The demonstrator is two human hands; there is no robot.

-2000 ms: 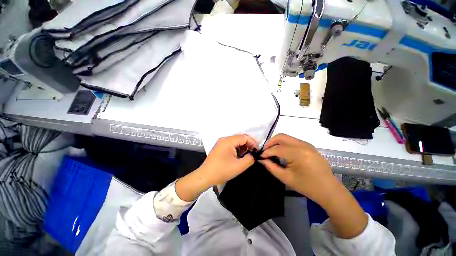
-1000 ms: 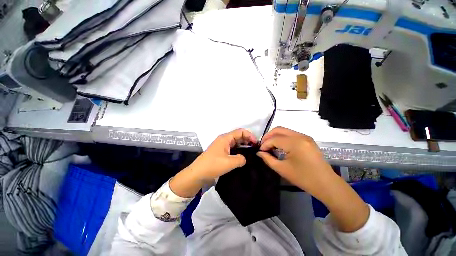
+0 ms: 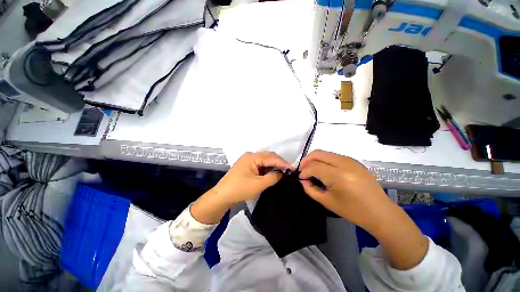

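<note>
A black fabric piece (image 3: 289,219) hangs over my lap, its top edge pinched between both hands. My left hand (image 3: 251,179) grips it with thumb and fingers from the left. My right hand (image 3: 339,182) pinches the same edge from the right, fingertips nearly touching the left ones. A white garment panel (image 3: 256,97) with a thin dark edge lies on the table and runs down to my fingertips at the table's front edge. The exact overlap of panel and black piece is hidden by my fingers.
The sewing machine head (image 3: 342,34) stands upper right, with a tan block (image 3: 346,95) beside its foot. A black stack (image 3: 402,97), pens (image 3: 454,128) and a phone (image 3: 496,142) lie right. Dark-edged panels (image 3: 154,74) lie upper left; blue plastic (image 3: 94,231) is below.
The view has shifted slightly. My left thumb, raised and apart one second ago, now closes at the black edge beside my right fingertips. The black piece still hangs from both hands.
</note>
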